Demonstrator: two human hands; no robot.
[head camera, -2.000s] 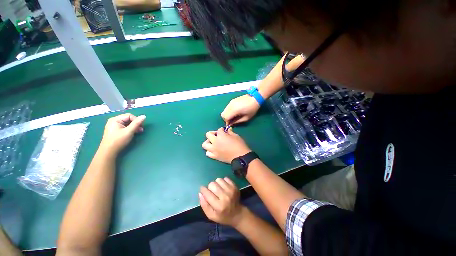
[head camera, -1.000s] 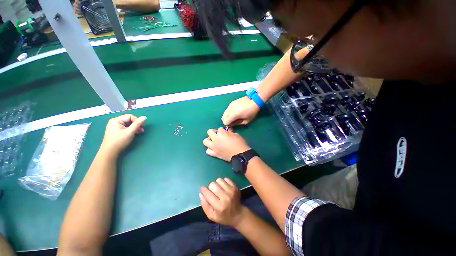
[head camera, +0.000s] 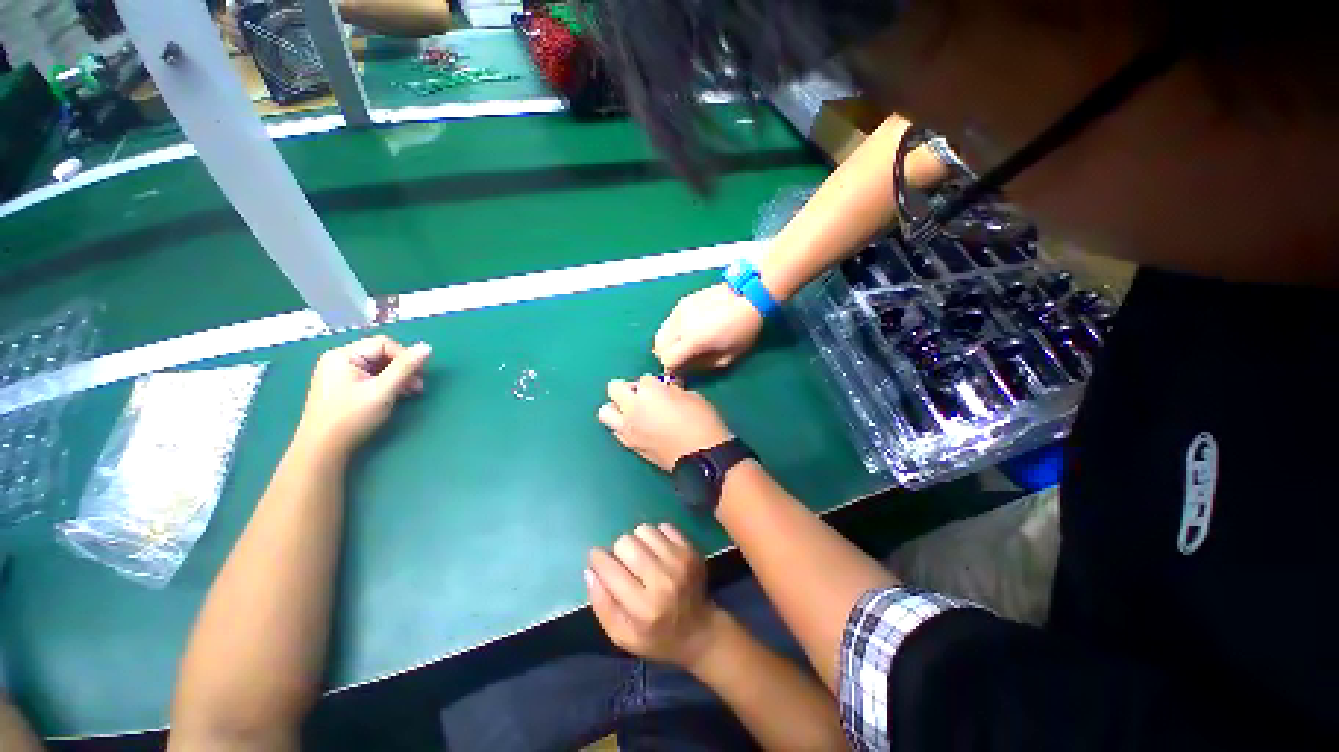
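My left hand (head camera: 360, 385) rests on the green bench at the left, fingers curled in and thumb beside them, with nothing visible in it. My right hand (head camera: 649, 591) is a loose fist at the bench's front edge, with nothing visible in it. Tiny pale fittings (head camera: 523, 384) lie loose between my left hand and another person's hands. That person's two hands (head camera: 670, 419) hold a small dark component (head camera: 668, 378), mostly hidden by their fingers. A clear bag of whitish contents (head camera: 173, 456) lies flat left of my left forearm.
The other person leans in from the right, their arms over the bench (head camera: 455, 500). A loaded blister tray (head camera: 962, 353) sits at right, an empty one (head camera: 41, 397) far left. A pale post (head camera: 250, 169) stands beyond my left hand.
The other person's head and torso have shifted to the right, showing more of the black parts. Their hands have barely moved. My hands have stayed in place.
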